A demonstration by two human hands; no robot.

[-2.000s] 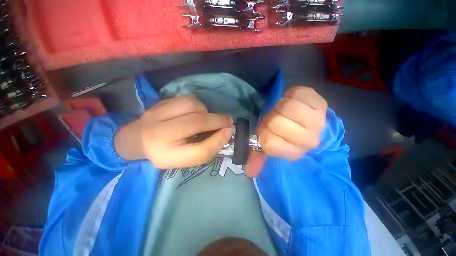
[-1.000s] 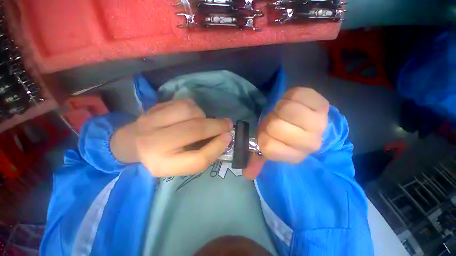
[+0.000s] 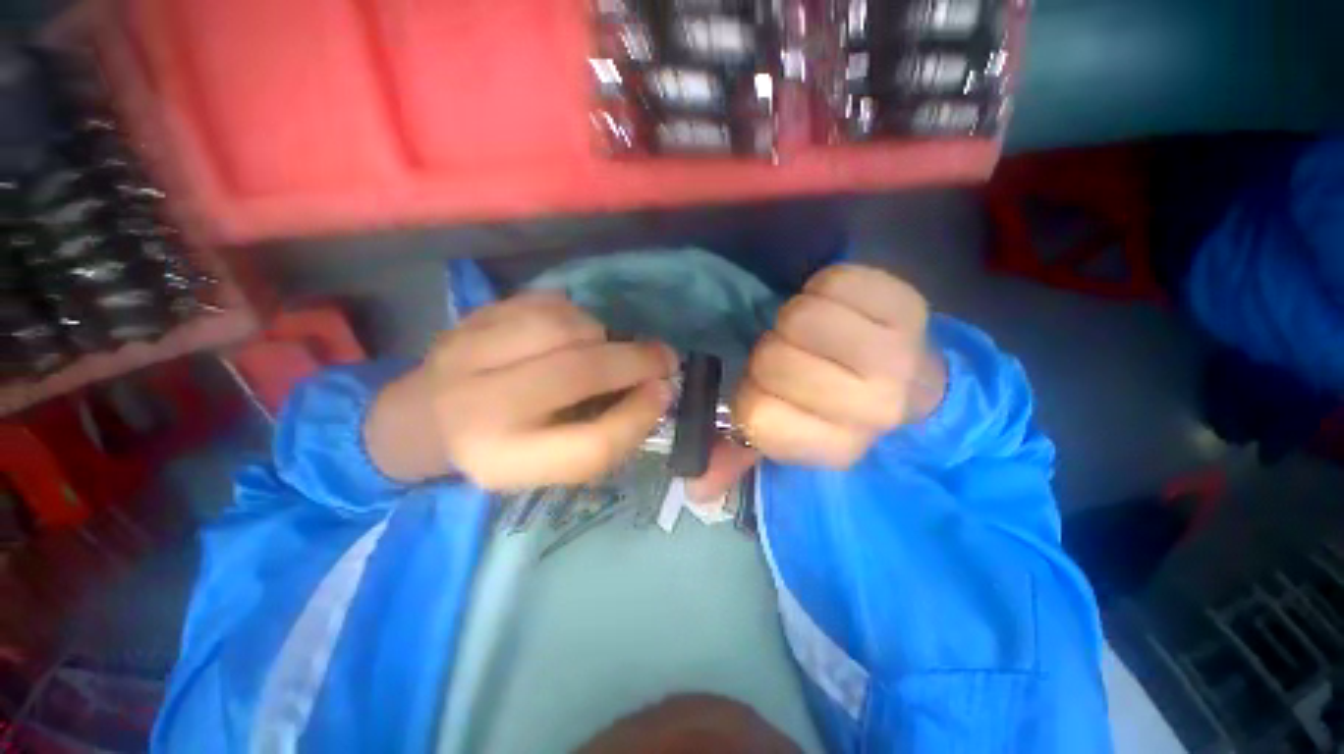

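Note:
A small fitting with a matte black flat band (image 3: pixel 696 416) and bright silver ends is held before the chest, between my two hands. The black band stands upright across the silver part. My left hand (image 3: pixel 546 390) grips the left end with thumb and fingertips. My right hand (image 3: pixel 837 368) is curled around the right end, with a fingertip below the band. Both hands hide most of the silver part. The picture is slightly blurred.
A pinkish-red tray (image 3: pixel 516 203) lies beyond my hands, with black-and-silver pieces (image 3: pixel 686 89) in its right compartments. A second tray (image 3: pixel 162 351) with dark pieces is at the left. A person's blue sleeve (image 3: pixel 1275 265) and a red stool (image 3: pixel 1069 228) are at the right.
The view has shifted, so the trays sit lower and further right, and more pieces show. Both hands still hold the fitting in nearly the same pose.

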